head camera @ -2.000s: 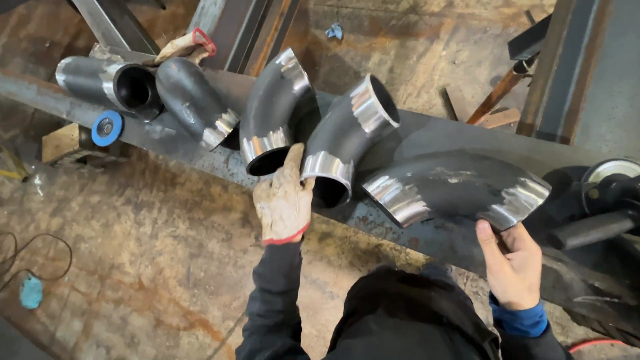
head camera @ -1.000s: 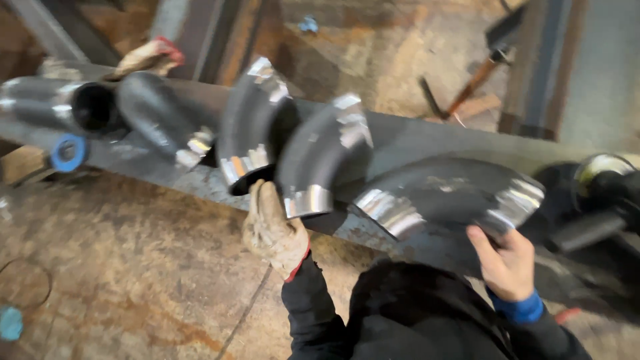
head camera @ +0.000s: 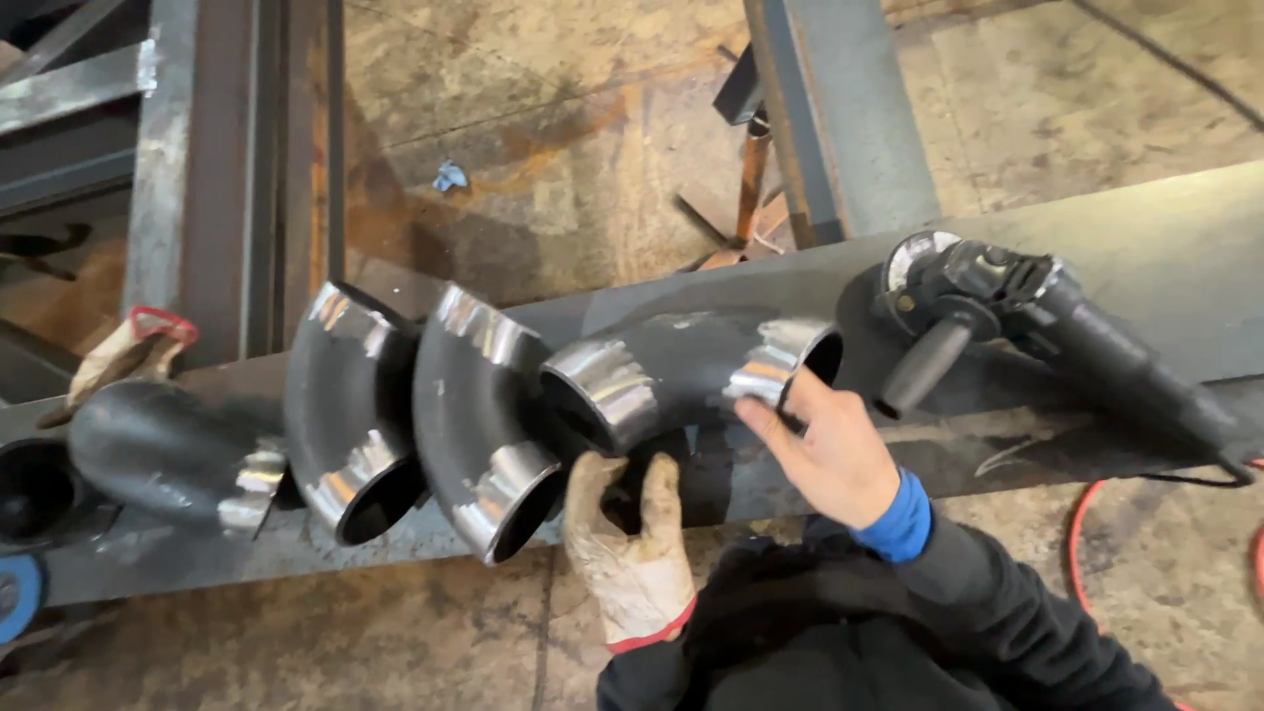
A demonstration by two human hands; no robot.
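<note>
My right hand [head camera: 834,449], without a glove, grips the right end of a black steel pipe elbow [head camera: 691,360] with ground shiny ends, its fingers inside the opening. My left hand [head camera: 632,553], in a soiled work glove, has thumb and fingers apart just below the left end of that elbow; whether it touches is unclear. Left of it stand two similar elbows close together, a nearer one [head camera: 444,425] and another [head camera: 326,415]. Farther left lies one more elbow [head camera: 163,449], beside an open pipe end [head camera: 35,494]. All rest on a grey steel beam [head camera: 592,301].
An angle grinder [head camera: 1047,326] with side handle lies on the beam at right, its cord trailing over the edge near a red hose [head camera: 1078,553]. A spare glove [head camera: 128,360] and a blue disc [head camera: 18,597] are at left. Steel profiles [head camera: 163,197] stand beyond.
My gloved left hand has moved right, from the standing elbows to beside the elbow held by my right hand. That elbow is now nearer the standing ones. The view has shifted right.
</note>
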